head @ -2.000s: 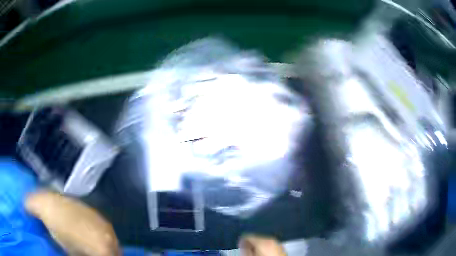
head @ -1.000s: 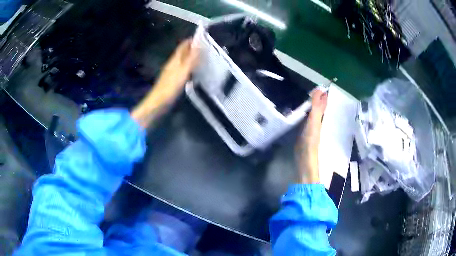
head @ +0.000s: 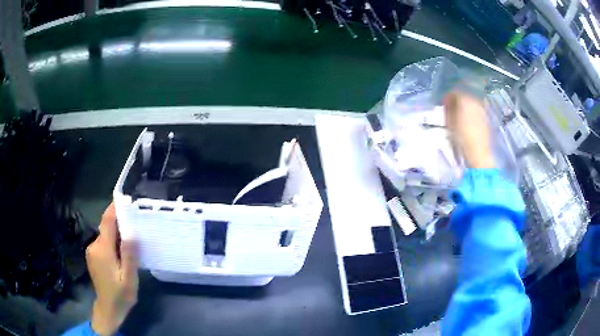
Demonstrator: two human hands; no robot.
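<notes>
The white housing (head: 177, 239) stands on the dark mat with its open side up and its ribbed front towards me. A white ribbon cable (head: 260, 184) curves inside it. My left hand (head: 115, 266) grips its left end. My right hand (head: 468, 128) is blurred at the clear plastic bag (head: 418, 88) of small white parts (head: 424, 147); its fingertips are unclear, and I cannot tell if it holds anything. Between housing and bag lies the white release liner (head: 355, 177) with black adhesive pieces (head: 373, 275) at its near end.
A black cable bundle (head: 39, 197) lies at the left. The green conveyor belt (head: 164, 75) runs behind a pale rail (head: 263, 115). Clear blister trays (head: 552, 203) are at the right, with another white housing (head: 556, 108) behind them. Wired parts (head: 358, 10) lie beyond the belt.
The housing has been set down on the mat, ribbed front towards me. My left hand stays on its left end. My right hand has left the housing and moved right to the bag.
</notes>
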